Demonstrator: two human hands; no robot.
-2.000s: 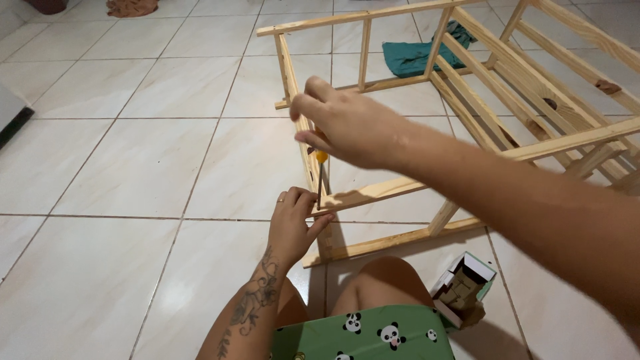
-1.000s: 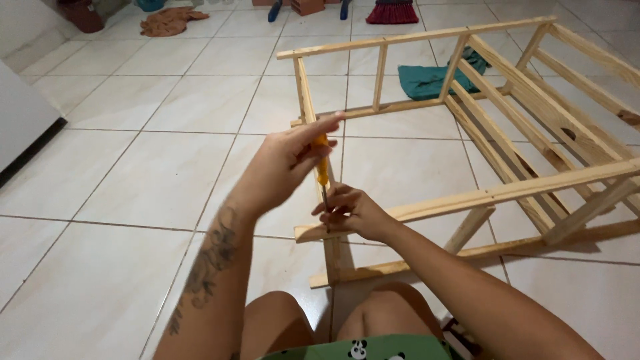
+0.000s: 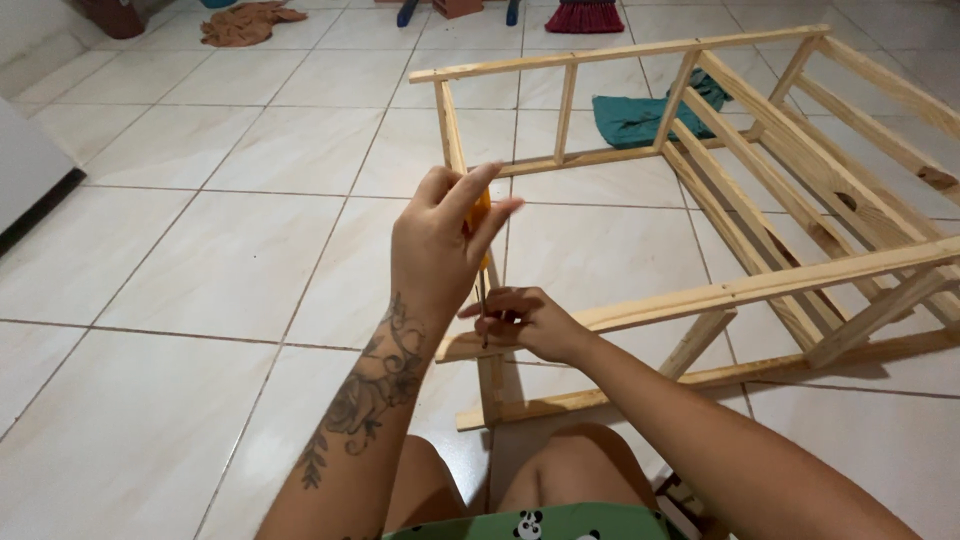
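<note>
My left hand (image 3: 442, 225) holds the yellow-orange handle of a screwdriver (image 3: 484, 296), its thumb and forefinger partly spread at the handle. The shaft points down, its tip at a screw on the near end of a wooden rail. My right hand (image 3: 532, 322) rests on that rail, fingers curled about the lower shaft; whether they grip the shaft or the screw I cannot tell. The rail belongs to a slatted wooden frame (image 3: 660, 304), lying on its side on the floor and reaching away to the right.
A teal cloth (image 3: 630, 120) lies behind the frame's bars. At the back are a brown cloth (image 3: 244, 22), a red-bristled broom head (image 3: 585, 16) and blue-handled things. A white box-like object (image 3: 34, 165) stands at the left edge. Below, an open box (image 3: 679, 510) is partly hidden.
The hands have swapped places: two seconds ago my right hand held the screwdriver and my left steadied the rail's end. Since one second ago they have stayed about the same.
</note>
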